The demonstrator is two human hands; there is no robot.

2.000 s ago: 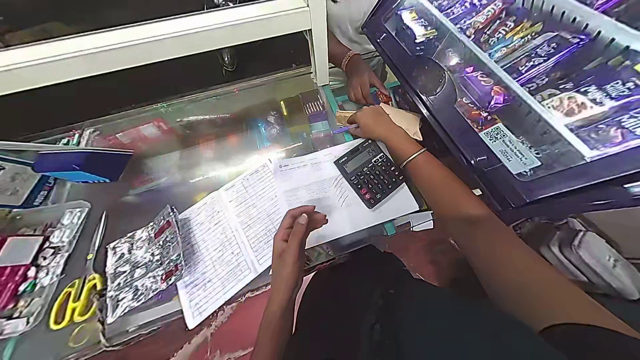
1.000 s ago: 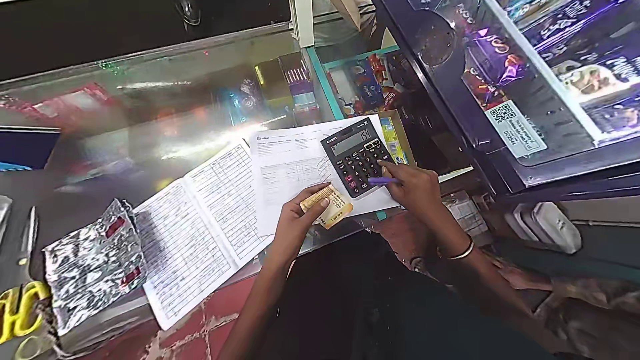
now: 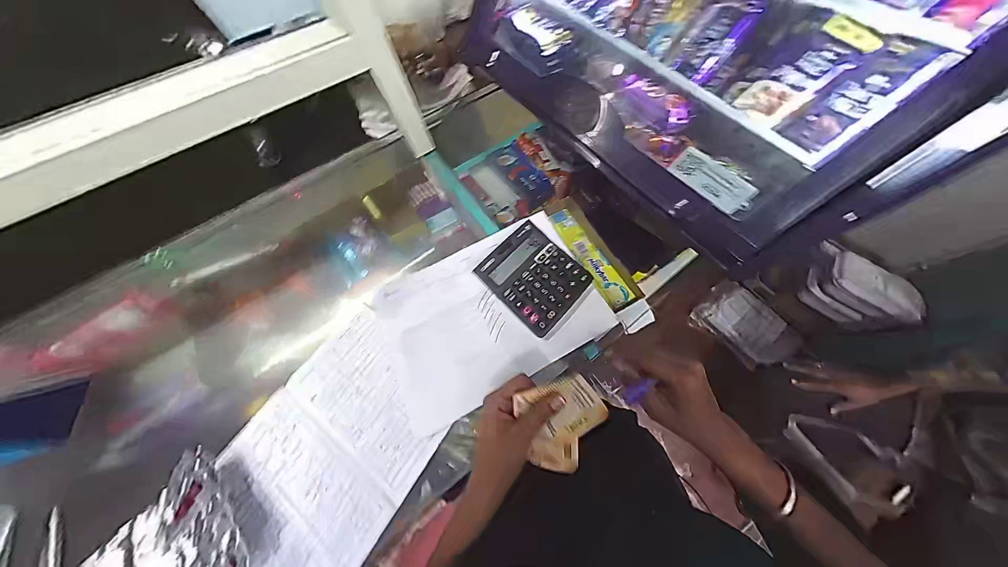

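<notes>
Banknotes [image 3: 573, 409], yellowish and partly folded, are pinched between the thumb and fingers of my left hand [image 3: 516, 425], below the printed sheet. My right hand [image 3: 673, 386], with a bangle at the wrist, is to their right, holding a purple pen [image 3: 636, 391]; it is blurred. A black desk calculator [image 3: 532, 278] lies on the white paper sheet [image 3: 449, 354] beyond both hands. Left of the sheet an open ledger [image 3: 339, 433] with handwritten lines lies on the glass counter. The sheet covers part of the ledger's right side.
A yellow Milkybar box [image 3: 594, 264] sits right of the calculator. A dark display case [image 3: 669, 157] of sweets stands at upper right. Silver foil packs [image 3: 193, 512] lie at lower left. A pale metal frame [image 3: 181, 94] crosses the glass counter [image 3: 228, 315]. Plastic containers [image 3: 862, 287] stand at far right.
The banknotes are in my left hand, which was empty two seconds ago. My right hand has moved off the calculator, toward my body. The other person's hand, seen at the far side earlier, has gone from there.
</notes>
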